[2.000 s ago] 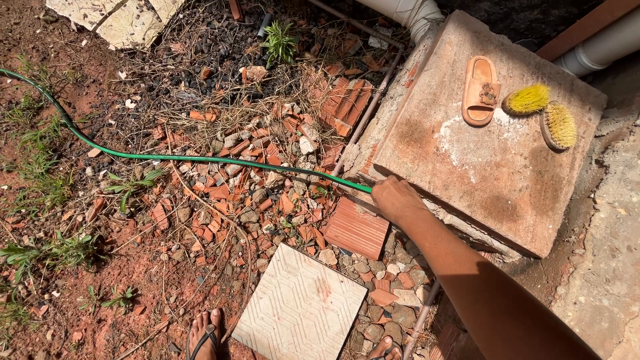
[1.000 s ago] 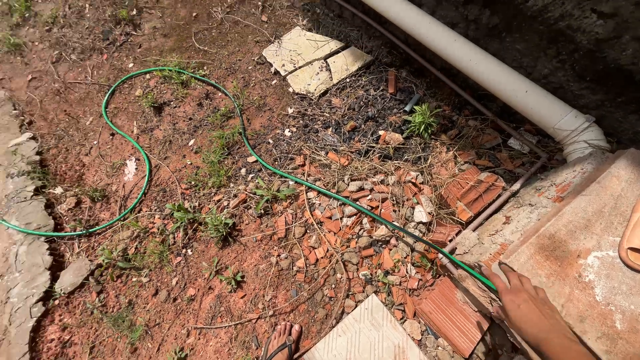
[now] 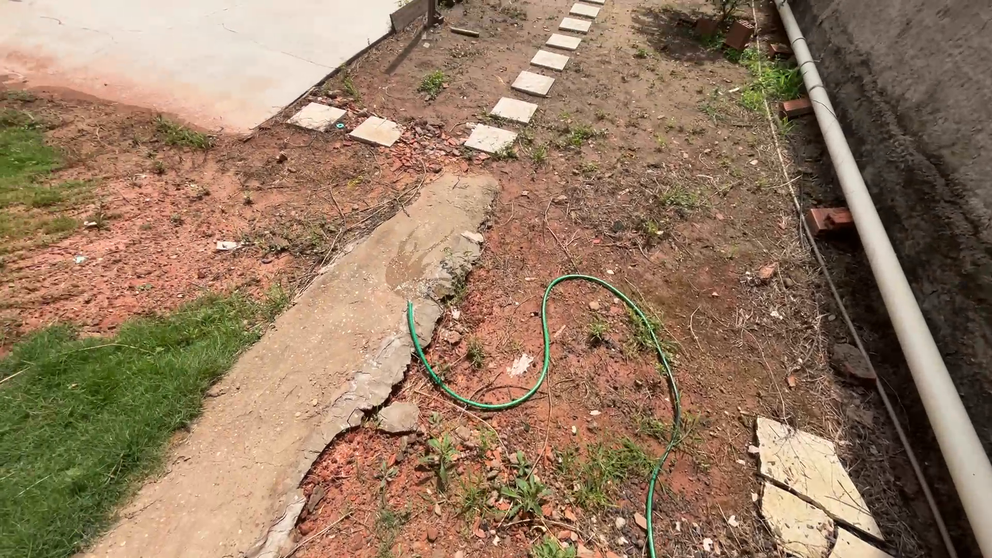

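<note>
Neither of my hands shows in the head view now. A green garden hose (image 3: 545,333) lies in loose curves over the reddish soil. One end of it rests on a broken concrete strip (image 3: 310,341), beside a darker, damp-looking patch (image 3: 411,260). The other way, the hose runs down past the bottom edge of the view, so the rest of it is hidden, and whether a hand holds it there cannot be seen.
Cracked pale tiles (image 3: 810,473) lie at the lower right. A long white pipe (image 3: 891,271) runs along the wall, with bricks (image 3: 829,220) under or beside it. Square stepping tiles (image 3: 514,109) lead away beyond the strip. Grass (image 3: 93,411) grows at left.
The view has swung up and left, away from the concrete slab. The hand that was on the hose one second ago is out of view, and the hose's far end has come into sight.
</note>
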